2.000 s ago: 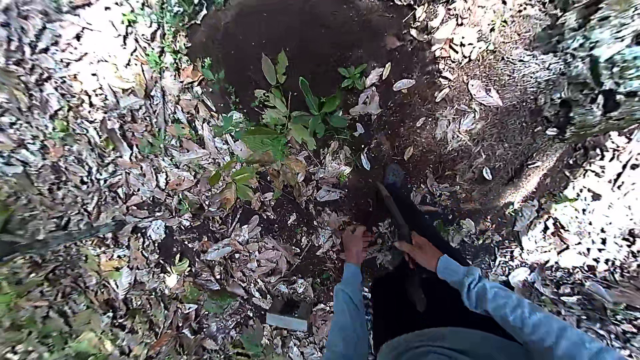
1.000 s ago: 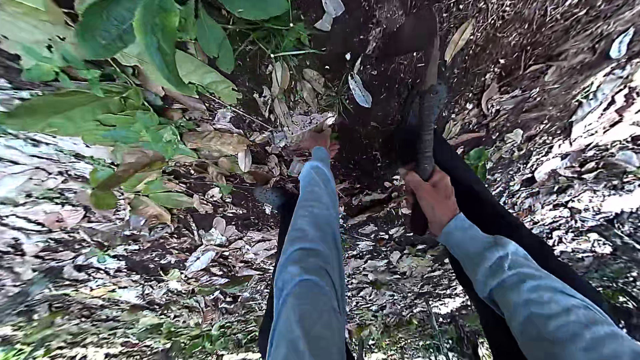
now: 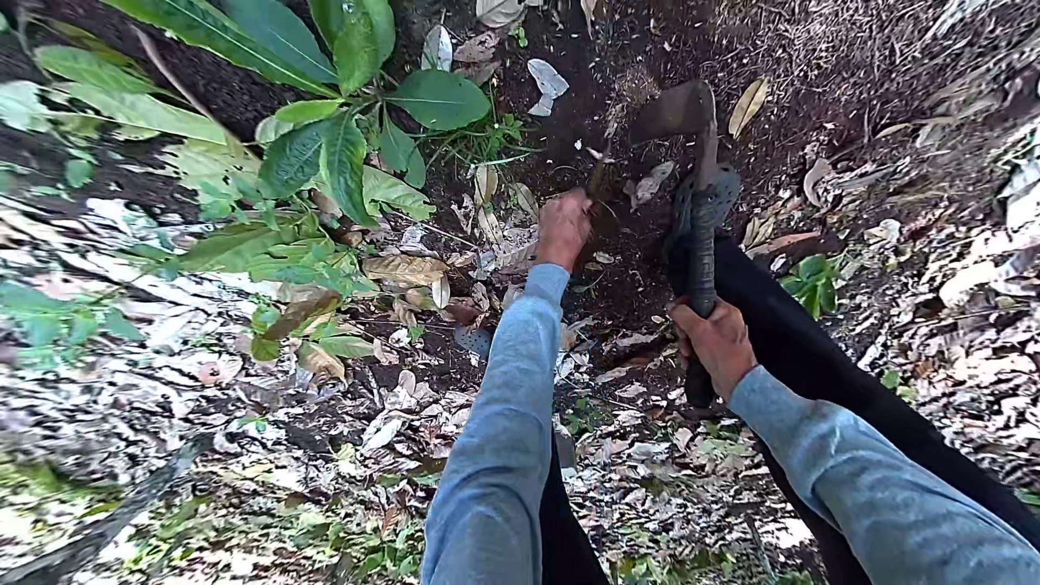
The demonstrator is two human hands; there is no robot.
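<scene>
My right hand (image 3: 717, 341) is closed around the dark wrapped handle of a short hand hoe (image 3: 702, 252). The hoe's metal blade (image 3: 670, 112) points left over dark soil, beyond my right shoe (image 3: 721, 195). Left of the hoe, my left hand (image 3: 565, 221) is low at the ground with its fingers curled, beside a thin brownish stem or root (image 3: 599, 175). Whether the fingers grip that stem cannot be made out. A leafy green plant (image 3: 345, 130) grows left of my left hand.
Dry leaves (image 3: 406, 406) cover much of the ground around my legs. A yellowish leaf (image 3: 748, 106) lies right of the blade, and a small green seedling (image 3: 812, 284) is beside my right leg. A branch (image 3: 106, 520) lies at the lower left.
The view has moved much closer to the ground since the earliest frame. My left hand has moved forward over the soil. The hoe stays in my right hand.
</scene>
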